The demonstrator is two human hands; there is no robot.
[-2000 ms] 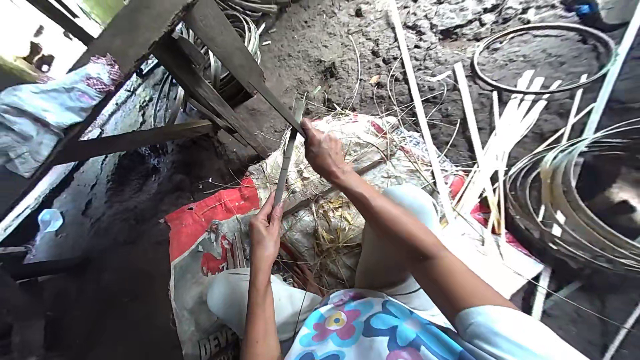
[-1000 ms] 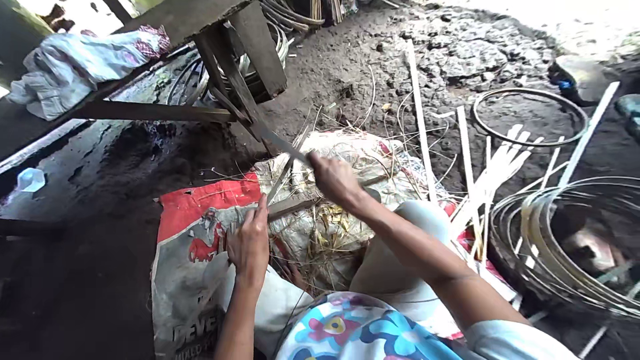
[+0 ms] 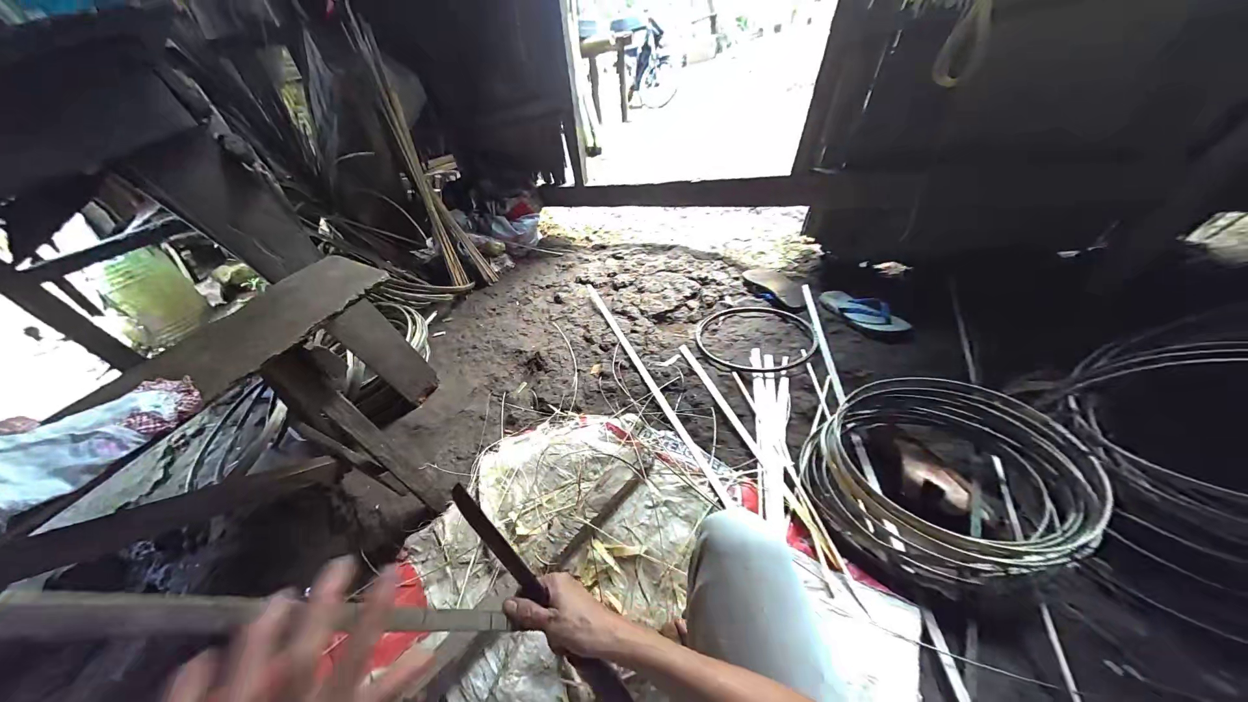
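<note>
My right hand (image 3: 575, 616) is closed on a long dark-bladed knife (image 3: 492, 536), its blade pointing up and left. The same hand's thumb presses the end of a flat strip, apparently bamboo (image 3: 224, 614), which runs level to the left edge. In front of that strip, my left hand (image 3: 302, 643) is blurred, its fingers spread and apart; it does not grip the strip. Below lies a pale sack (image 3: 507, 468) with red parts, strewn with thin shavings (image 3: 609, 551) and bearing a dark piece of wood (image 3: 600, 517).
Pale split strips (image 3: 770, 429) and coiled strips (image 3: 1092, 487) lie at the right. Beyond them are a dark ring (image 3: 702, 336) and flip-flops (image 3: 868, 314). A wooden bench (image 3: 253, 312) with a cloth (image 3: 97, 439) stands left. Long strips (image 3: 419, 166) lean near the doorway.
The view has swung up to show the doorway. My left hand, closed on the strip earlier, is now spread off it. The strip has turned from steeply upright to level, reaching left.
</note>
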